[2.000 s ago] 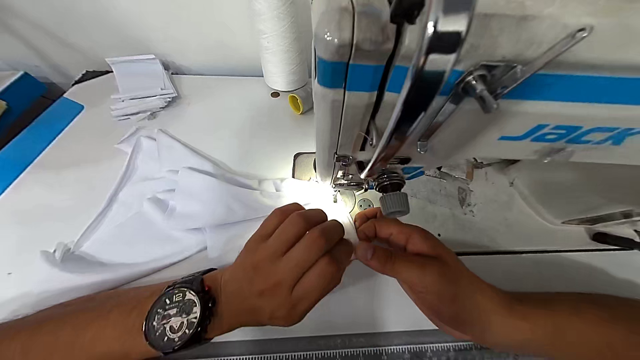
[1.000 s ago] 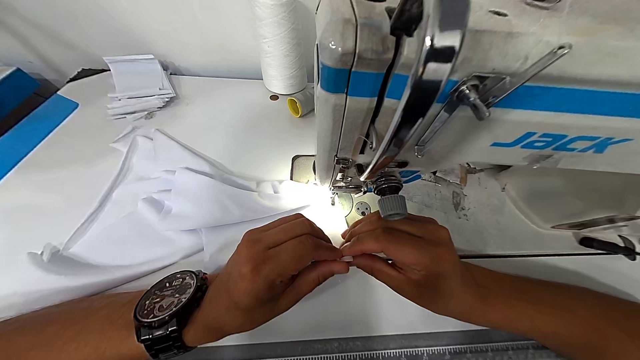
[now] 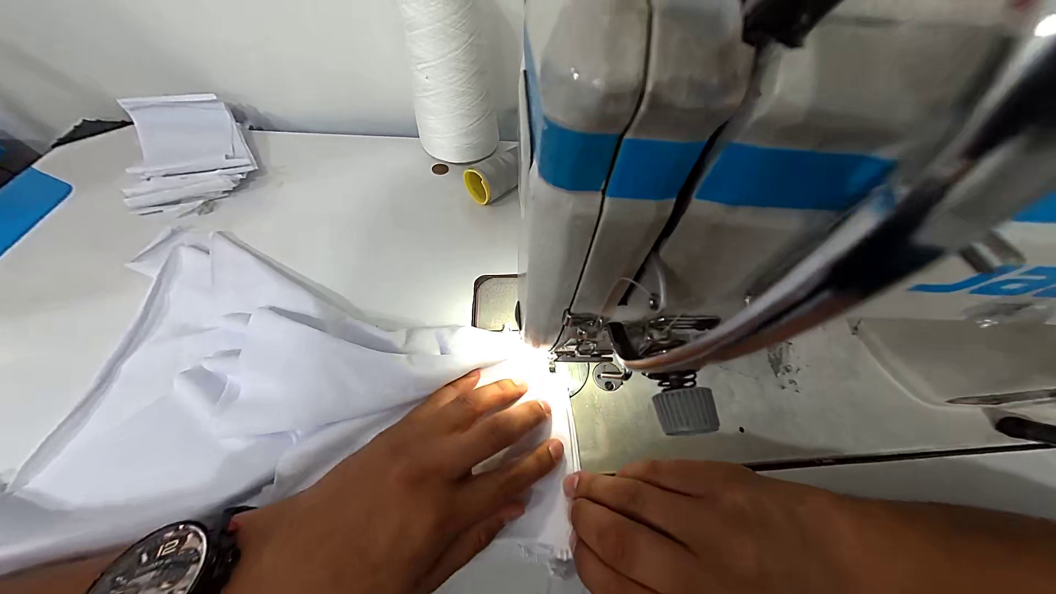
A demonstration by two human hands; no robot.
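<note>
White fabric [image 3: 289, 388] lies bunched on the left and runs under the lit needle area of a Jack sewing machine [image 3: 577, 247]. My left hand [image 3: 445, 478], with a watch [image 3: 165, 561] at the wrist, rests flat on the cloth with fingers somewhat spread, just in front of the presser foot area. At the fabric's right edge, the fingertips of my right hand [image 3: 660, 520] touch the folded layers; its thumb is hidden, so its hold on the cloth cannot be told. Bright light washes out the needle.
A large white thread cone [image 3: 454, 82] stands behind, beside a small spool with a yellow end [image 3: 492, 176]. Stacked white fabric pieces [image 3: 188, 148] lie at the back left. A grey ribbed knob [image 3: 686, 411] sticks out low on the machine, close above my right hand.
My hands have moved apart from their meeting point near the needle. The left now lies flat on the cloth, and the right is at its edge, nearer me. The view has moved closer.
</note>
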